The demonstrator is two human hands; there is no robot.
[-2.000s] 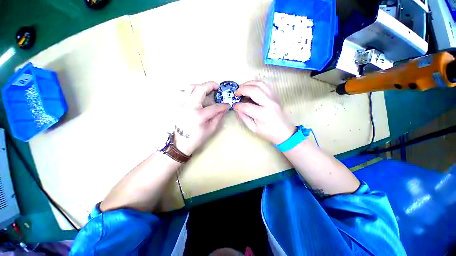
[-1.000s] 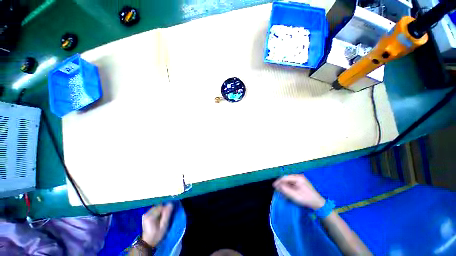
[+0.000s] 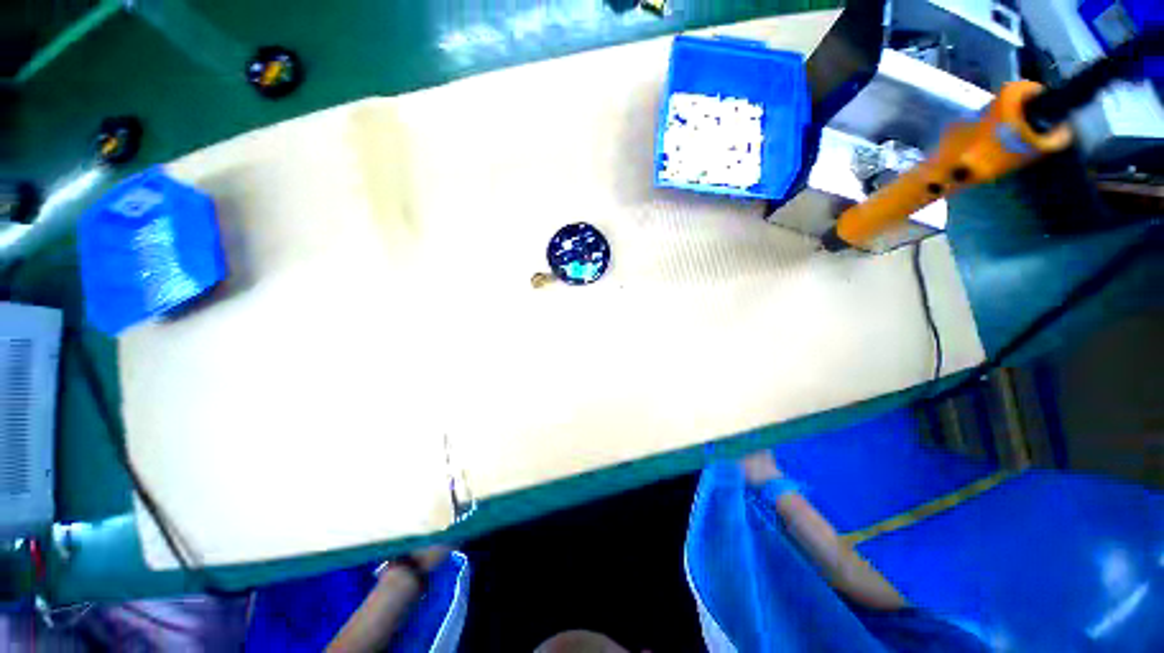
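Observation:
The round black housing with its circuit board [image 3: 578, 254] lies on the tan cardboard sheet, with nothing touching it. A small gold cylinder [image 3: 540, 279] lies at its lower left side. My left hand [image 3: 432, 556] is low, just below the bench's front edge, small and blurred; its fingers cannot be made out. My right hand [image 3: 758, 467] is at the front edge by the blue clothing, partly hidden and blurred. Both hands are well away from the housing.
A blue bin of white parts [image 3: 733, 185] stands upper right, by a metal box [image 3: 823, 191] and the hanging orange screwdriver [image 3: 925, 185]. Another blue bin [image 3: 192, 262] stands left. Black units [image 3: 273, 72] lie on the green top [image 3: 383, 51]. A vented box [image 3: 28, 421] sits far left.
Both hands held the housing two seconds ago, then let go and drew back below the bench edge. Since one second ago they have shifted slightly, and the view has moved a little.

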